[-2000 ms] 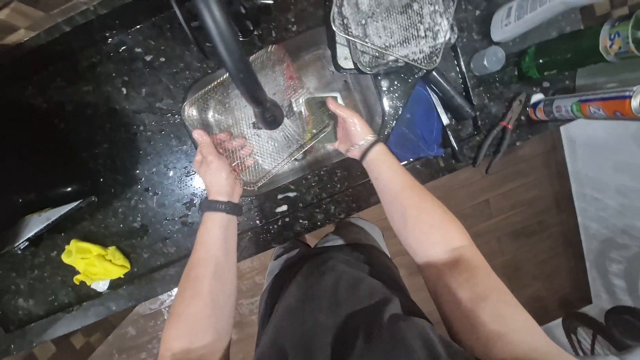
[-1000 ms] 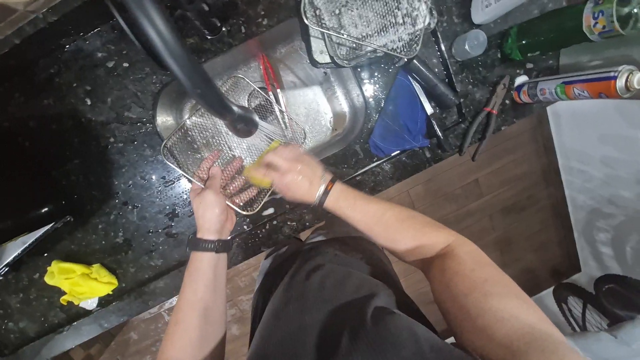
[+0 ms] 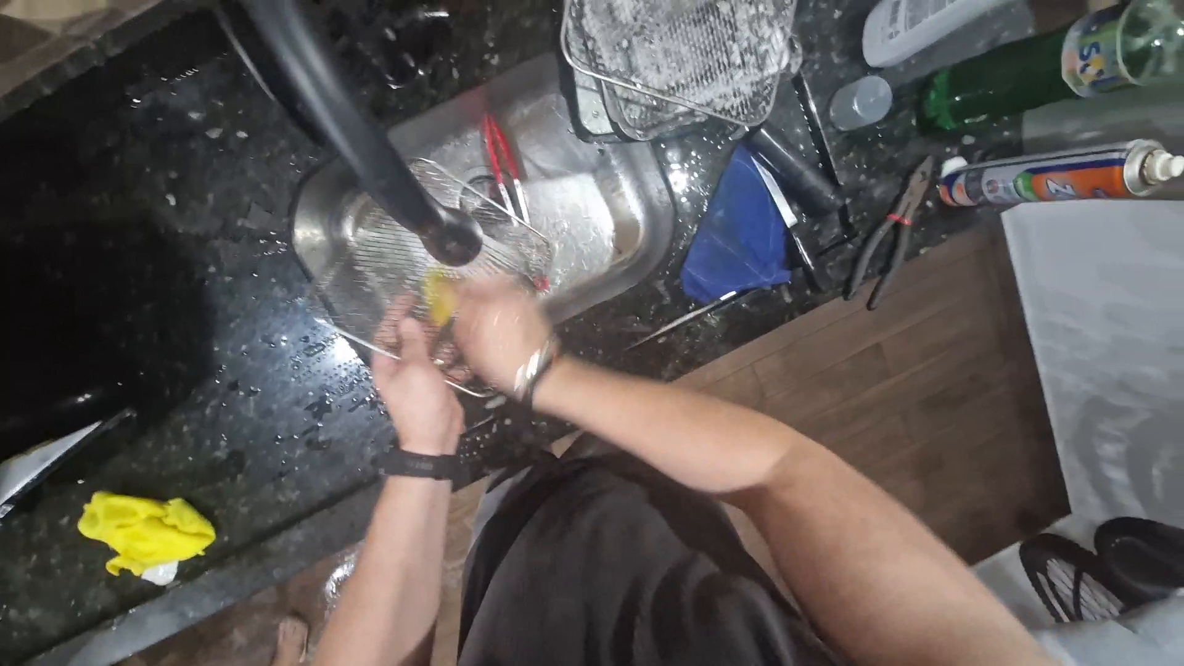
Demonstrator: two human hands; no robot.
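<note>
My left hand point(image 3: 416, 379) grips the near edge of a metal mesh tray point(image 3: 370, 250), its fingers partly behind the mesh. The tray is tilted over the stainless steel sink point(image 3: 638, 213), under the black faucet point(image 3: 453, 236). In my right hand point(image 3: 499, 328), blurred by motion, is a yellow sponge point(image 3: 438, 298) against the mesh, close beside the left fingers. Red-handled tongs point(image 3: 502, 162) lie in the sink beyond the tray.
Foam-covered mesh racks point(image 3: 684, 65) overlap the sink's far right corner. To the right lie a blue cloth point(image 3: 735, 231), pliers point(image 3: 893, 231), a spray can point(image 3: 1045, 176), a green bottle point(image 3: 1008, 79) and a white bottle point(image 3: 916, 23). A yellow cloth point(image 3: 148, 532) sits on the dark counter at left.
Two seconds ago my right hand held a small pale-rimmed object beside the tray; one second ago it had the yellow sponge on the mesh, as now. My left hand has kept hold of the tray.
</note>
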